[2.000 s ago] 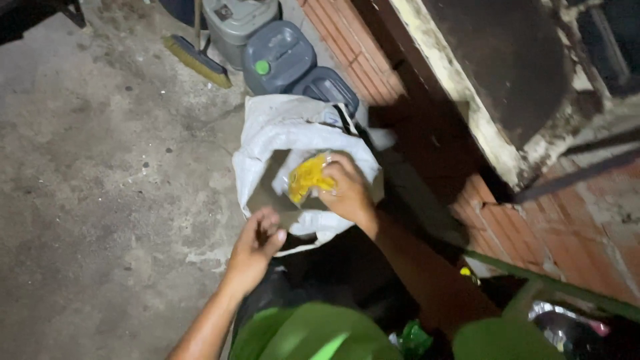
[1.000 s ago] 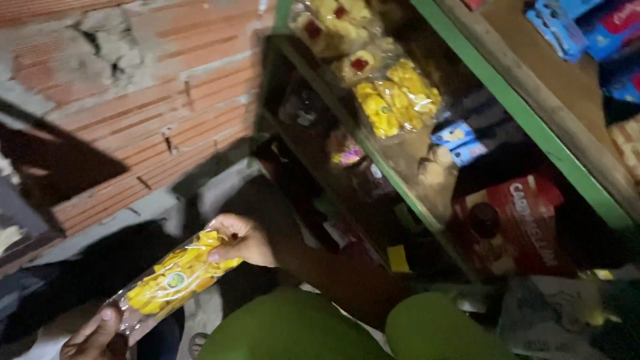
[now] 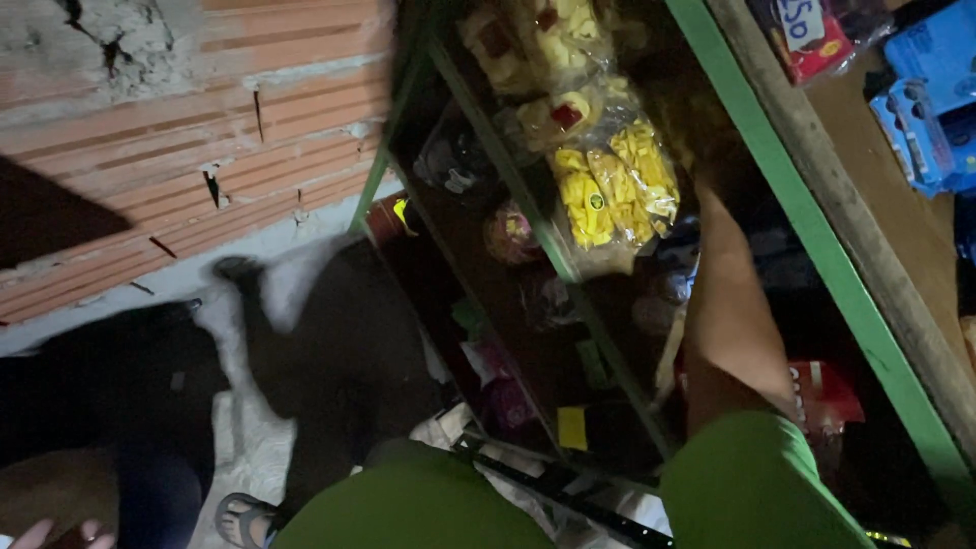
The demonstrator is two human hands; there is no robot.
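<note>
Clear plastic packets of yellow snack-like pieces (image 3: 618,191) lie on a shelf of the green metal rack, beside packets of paler pieces (image 3: 568,34). My right arm reaches in just to the right of the yellow packets. My right hand (image 3: 682,126) is dim in the shadow there, so its fingers and anything in them cannot be made out. At the bottom left corner only the fingertips of my left hand (image 3: 65,534) show, with no object visible at them; the rest is cut off by the frame.
The rack's green edge (image 3: 831,221) runs diagonally at the right. Blue packages (image 3: 926,122) and a red packet (image 3: 820,49) lie on its upper shelf. A red bag (image 3: 827,400) is beside my sleeve. A brick wall (image 3: 305,99) stands at the left; a sandaled foot (image 3: 245,520) is below.
Two seconds ago my hands were at a white sack; one second ago both held a packet of yellow pieces. Now my right arm extends into the rack and my left hand is low at the left.
</note>
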